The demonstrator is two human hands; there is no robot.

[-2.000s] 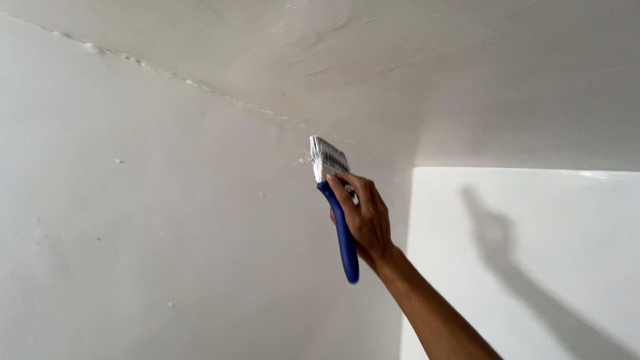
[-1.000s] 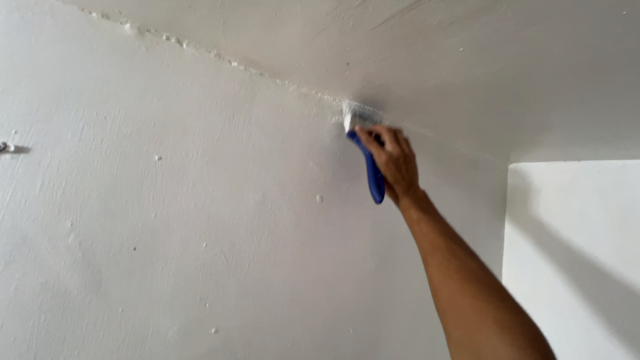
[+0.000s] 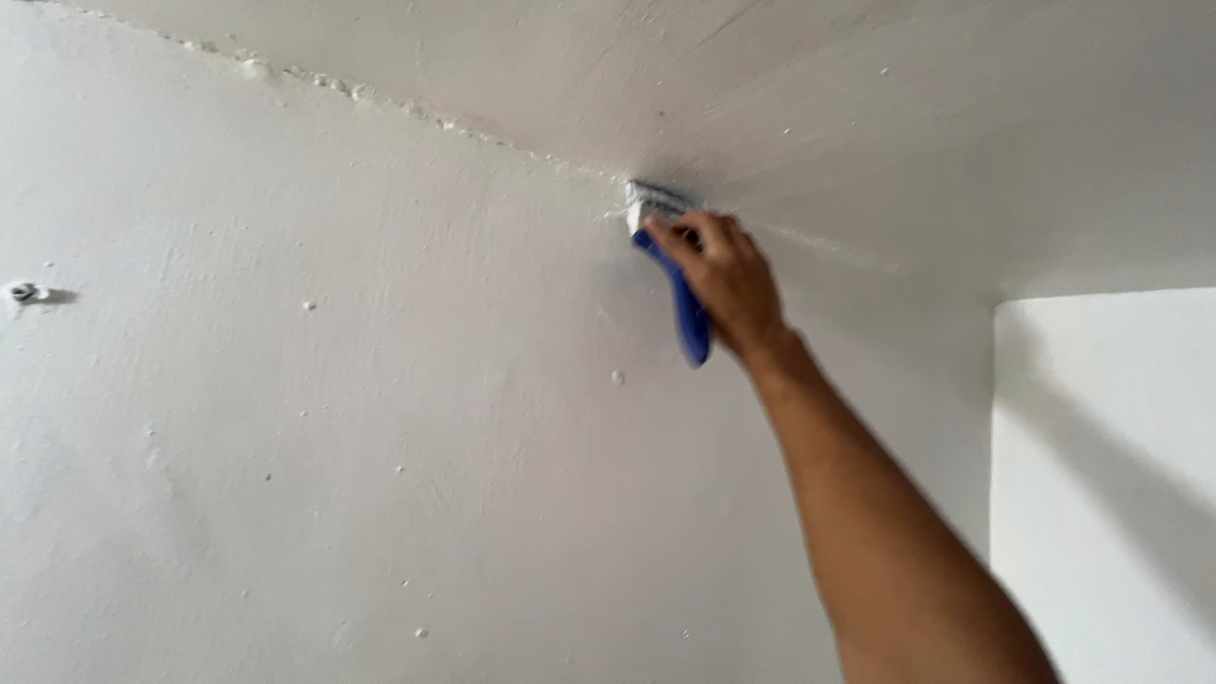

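My right hand (image 3: pixel 727 275) grips a flat paintbrush (image 3: pixel 693 313) with a blue handle, near its ferrule. The handle hangs downward, and the bristle end, coated in white, points up at the seam where the white wall (image 3: pixel 475 361) meets the ceiling (image 3: pixel 836 123). The bristle tips appear to touch this seam. Rough, lumpy paint or filler (image 3: pixel 332 84) runs along the seam to the left of the brush. My left hand is out of view.
A small metal fitting or screw (image 3: pixel 24 293) sticks out of the wall at the far left. Small bumps dot the wall. At the right, a brighter white wall (image 3: pixel 1092 380) adjoins at the corner and bears the shadow of an arm.
The view has shifted, bringing the wall fitting into sight. Two seconds ago the bristles were just below the seam; now they are up at it. The brush stays in my right hand.
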